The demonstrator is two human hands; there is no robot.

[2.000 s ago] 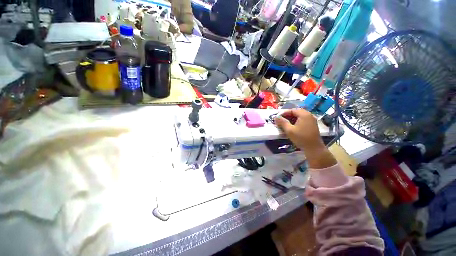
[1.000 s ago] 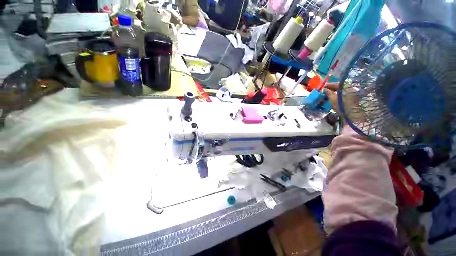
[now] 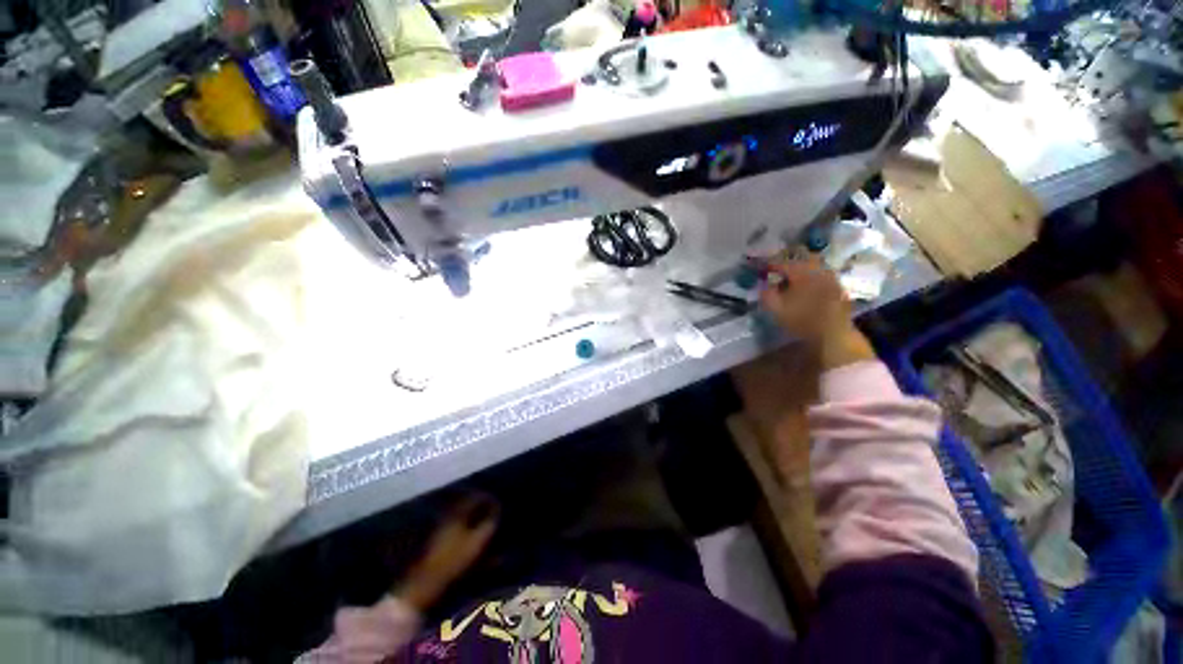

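My right hand [image 3: 807,306] is low over the front part of the white machine table [image 3: 370,415], fingers bent at small dark and teal parts; whether it grips one is unclear. Dark pointed snips or tweezers [image 3: 707,296] lie just left of its fingers. My left hand [image 3: 457,534] is below the table's front edge, dim and blurred. The white sewing machine [image 3: 545,162] has a blue stripe and lit dark panel. Black looped handles [image 3: 632,237] lie under its arm. A teal bobbin-like piece [image 3: 585,349] lies near the printed scale [image 3: 519,418].
Cream cloth [image 3: 169,402] drapes over the table's left side. A pink block [image 3: 535,81] sits on the machine arm. White scraps [image 3: 872,253] and a flat tan piece [image 3: 973,208] lie at right. A blue basket [image 3: 1126,454] holding cloth stands at lower right. A yellow mug [image 3: 223,104] is at upper left.
The view has tilted down and come closer. My right hand went from the machine top to behind the fan, then down to the small parts on the table. My left hand has come into view.
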